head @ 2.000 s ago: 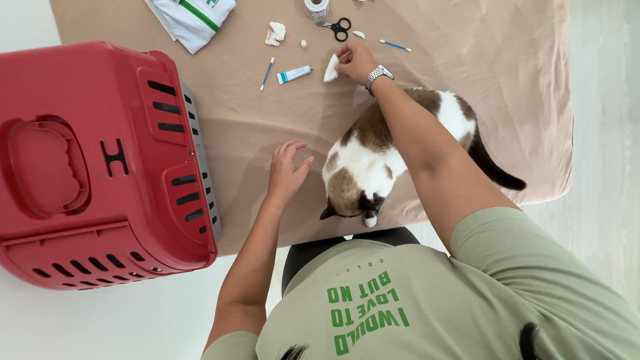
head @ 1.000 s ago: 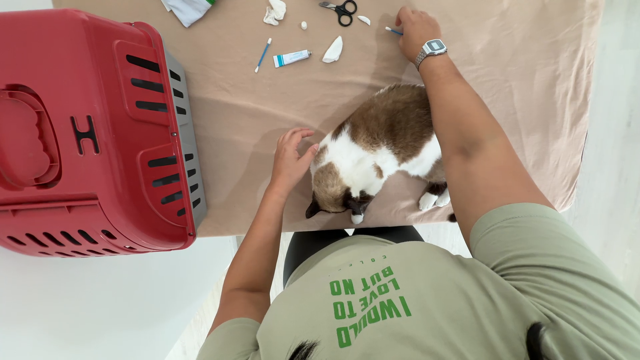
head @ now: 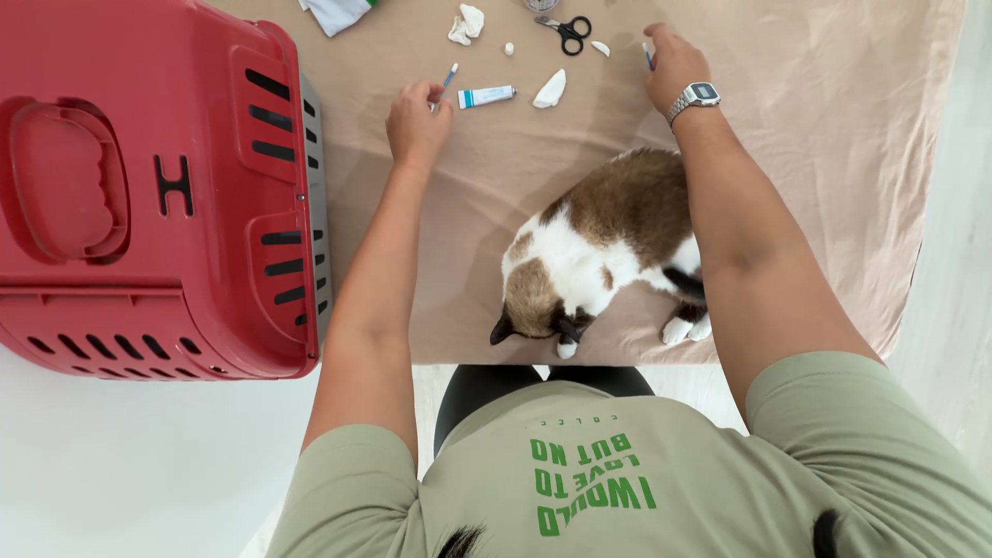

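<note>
My left hand (head: 419,124) has its fingertips closed on a blue cotton swab (head: 451,75), just left of a white and teal tube (head: 486,96). My right hand (head: 673,66), with a metal watch above it on the wrist, has its fingers around another blue swab (head: 647,54). A brown and white cat (head: 612,225) lies curled near the table edge, its head down and its rear partly behind my right forearm. Between my hands lie a white folded pad (head: 550,89), a small white piece (head: 601,49) and black-handled scissors (head: 572,32).
A red plastic pet carrier (head: 225,194) with a grey base stands at the left. Crumpled white material (head: 466,24), a small white bit (head: 508,49), a clear round item (head: 541,5) and folded white cloth (head: 337,14) lie along the far side of the beige tablecloth (head: 837,116).
My left hand has moved from beside the cat's head up to the left swab and taken hold of it. Two seconds ago my right hand was at the white pad; it is now at the right swab.
</note>
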